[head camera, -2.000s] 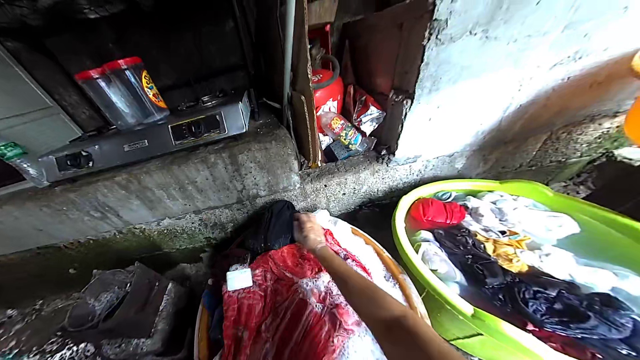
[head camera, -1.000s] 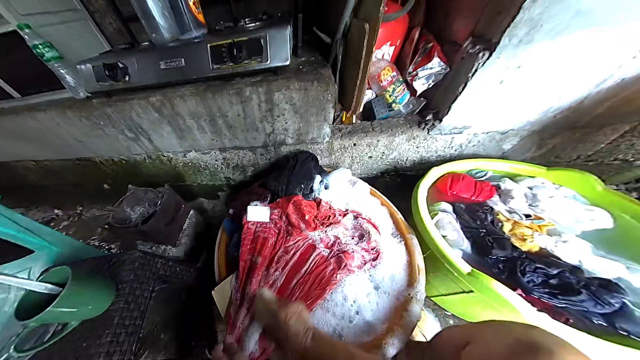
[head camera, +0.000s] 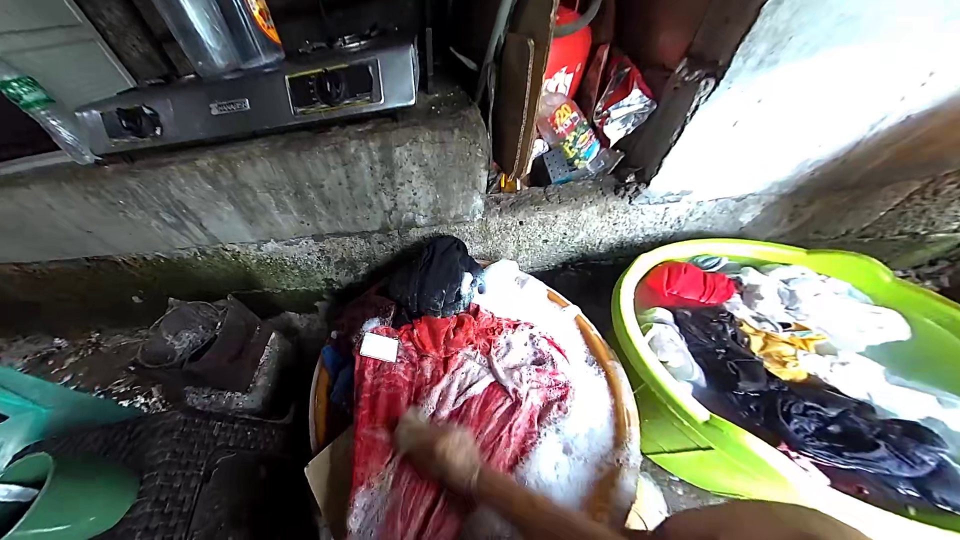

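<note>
A round tub with an orange-brown rim [head camera: 616, 382] holds a wet red garment [head camera: 442, 360] and white suds [head camera: 577, 450]. My right hand [head camera: 439, 450], blurred, comes in from the lower right and lies on or just over the lower part of this garment; its fingers are not clear. I cannot make out my left hand. A small white rectangular piece [head camera: 379, 347] rests on the red cloth at its upper left. Dark bunched cloth [head camera: 435, 277] sits at the tub's far edge. A flat tan piece [head camera: 330, 476] leans at the near left.
At right stands a lime-green basin [head camera: 757, 457] with water and clothes, including a red bundle [head camera: 690, 285]. A concrete ledge [head camera: 300, 184] carries a gas stove [head camera: 255, 94]. A green pail [head camera: 82, 495] is at lower left, beside woven dark matting [head camera: 176, 442]. A plastic bottle [head camera: 571, 131] lies in the niche.
My right hand has left the dark cloth at the tub's far side and is over the near part of the red garment. The view has shifted down toward the tub.
</note>
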